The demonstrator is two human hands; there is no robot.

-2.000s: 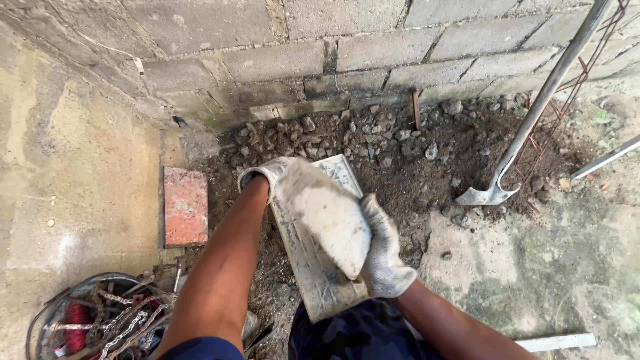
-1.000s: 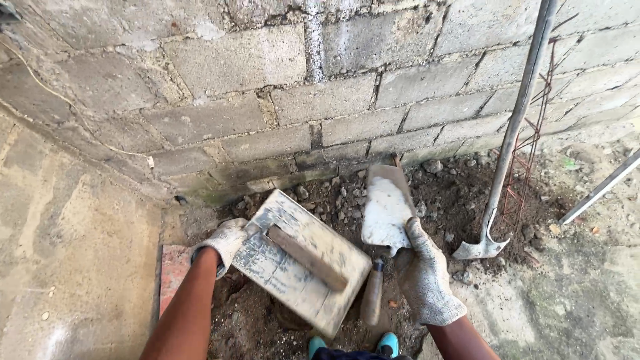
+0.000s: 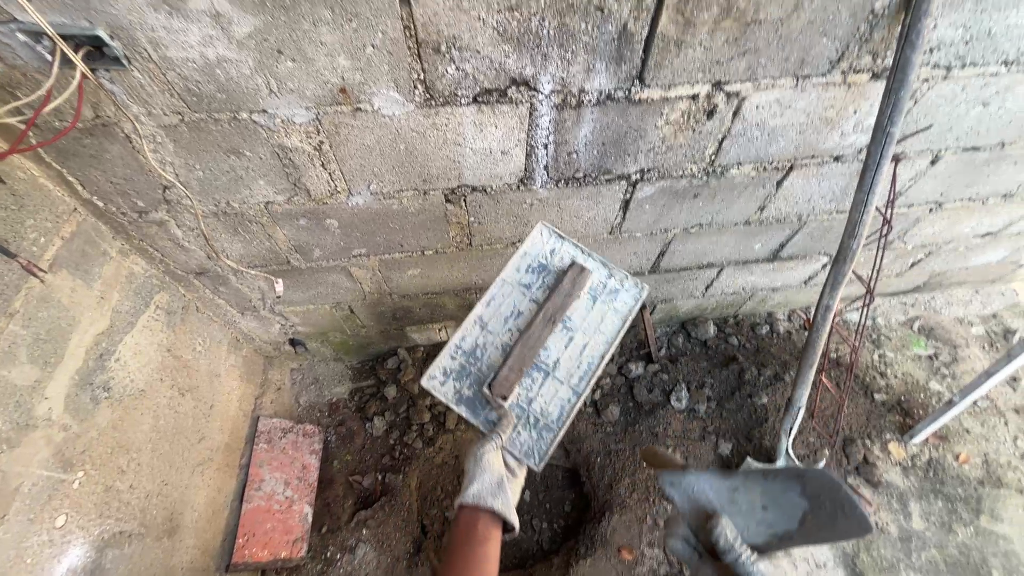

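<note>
A rectangular plastering float (image 3: 596, 332), streaked with pale mortar, is held up before the block wall with its wooden handle toward me. My left hand (image 3: 492, 472), in a whitish knit glove, grips the float's lower corner by the end of the handle. At the lower right, my right hand (image 3: 708, 544), also gloved and partly cut off by the frame, holds a metal trowel (image 3: 768, 504). The trowel's blade points right and its wooden handle end shows at the left; motion blur softens its fingers.
A grey concrete block wall (image 3: 360, 232) stands ahead. A red brick (image 3: 278, 492) lies at lower left. Rubble and a hole (image 3: 552, 512) are below the float. A long-handled shovel (image 3: 848, 248) leans right, near rusty rebar (image 3: 868, 312). Loose wires (image 3: 48, 104) hang upper left.
The float, earlier lower and tilted the other way, is now raised before the wall in my left hand. The trowel has turned from upright to lying sideways, lower right. The view has shifted upward.
</note>
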